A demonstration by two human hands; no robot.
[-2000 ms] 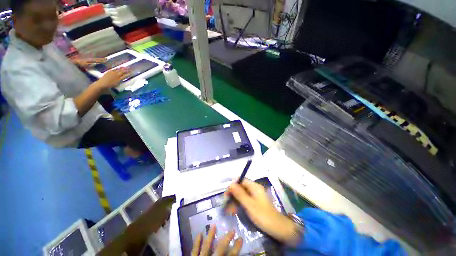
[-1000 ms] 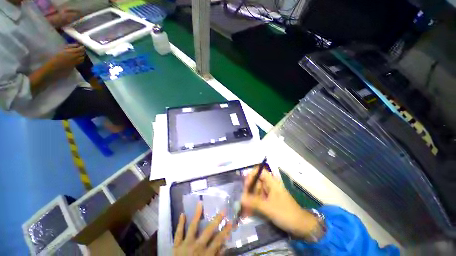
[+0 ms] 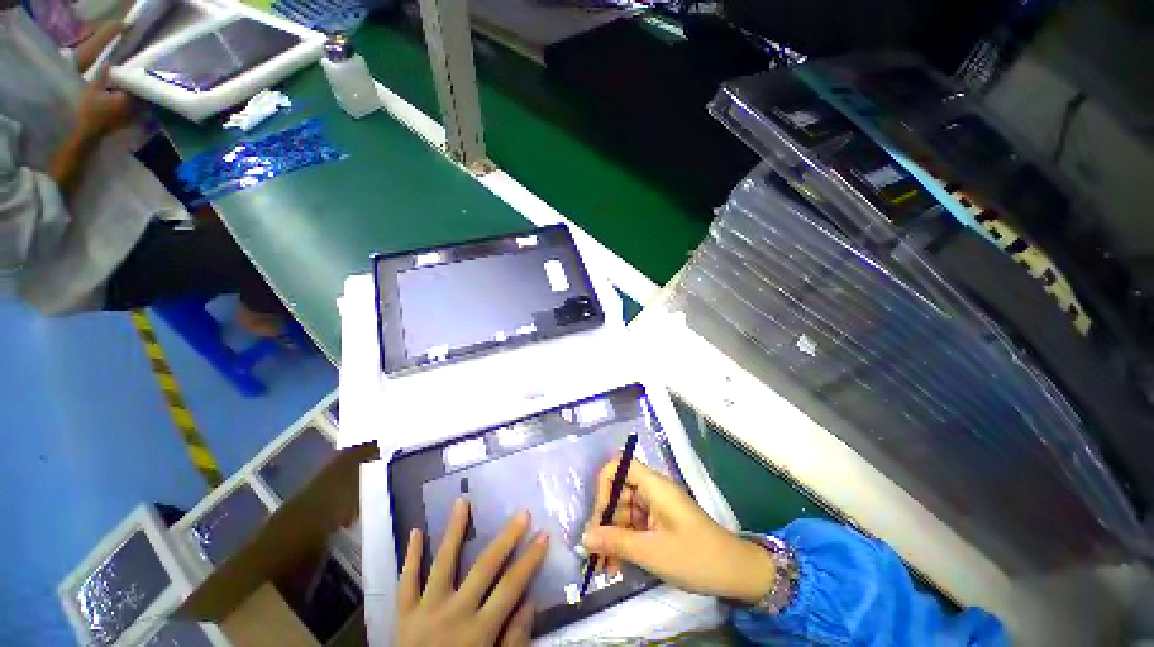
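Note:
A dark tablet back cover (image 3: 506,480) with a grey centre and small white patches lies on white sheets at the bottom centre. My left hand (image 3: 466,592) lies flat on its lower left part, fingers spread, cut off by the bottom edge. My right hand (image 3: 658,533) holds a thin black pen-like tool (image 3: 620,487) above the cover's right part, its lower end at a small white patch near the cover's lower edge. A second tablet back cover (image 3: 475,306) lies untouched on white sheets (image 3: 361,367) beyond the first.
Stacked clear blister trays (image 3: 861,341) stand at the right. A pale post (image 3: 453,89) and a white bottle (image 3: 349,78) are beyond. Blue film (image 3: 260,161) lies on the green bench (image 3: 335,240). A brown carton (image 3: 272,550) and foam trays (image 3: 127,588) are lower left. A person sits upper left.
The view has shifted, so the bench things sit further left and higher. The tool has moved to the cover's lower edge. The other person now lifts a dark tablet from the foam tray.

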